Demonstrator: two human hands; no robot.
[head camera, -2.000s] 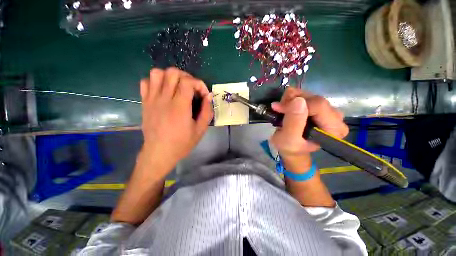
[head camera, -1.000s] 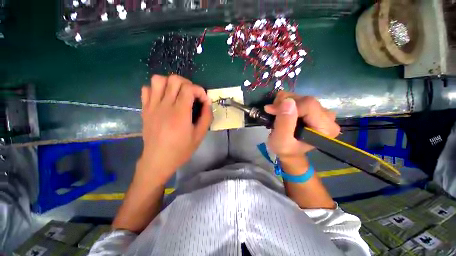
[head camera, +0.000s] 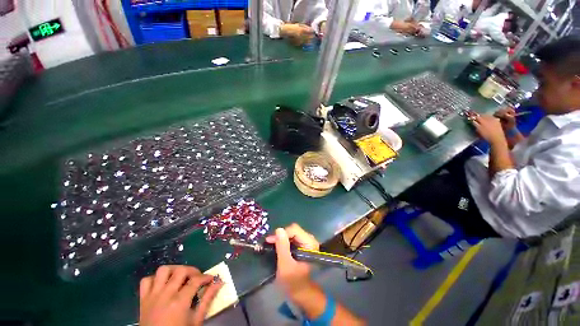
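My right hand (head camera: 296, 258), with a blue wrist strap (head camera: 323, 312), holds the black and yellow soldering iron (head camera: 331, 260). Its metal tip points left, above the bench near the red pile, away from the work block. My left hand (head camera: 173, 295) is at the bottom edge, fingers curled over the left side of the cream work block (head camera: 222, 294). A small dark piece lies by its fingertips; whether the fingers grip it or solder wire is hidden. The red-and-white component pile (head camera: 238, 219) lies beyond the block. The black lead heap (head camera: 159, 256) is left of it.
A large blister tray (head camera: 165, 178) lies beyond the piles. A tan tub (head camera: 316, 174) stands right of it, beside the soldering station with a yellow sponge (head camera: 376, 149). Cables hang at the bench edge. A seated person (head camera: 531, 153) works at the right; others sit across the bench.
The view has swung up and right, showing the line and people. The iron's tip has left the block and now points left above the bench. My left hand stays at the block.
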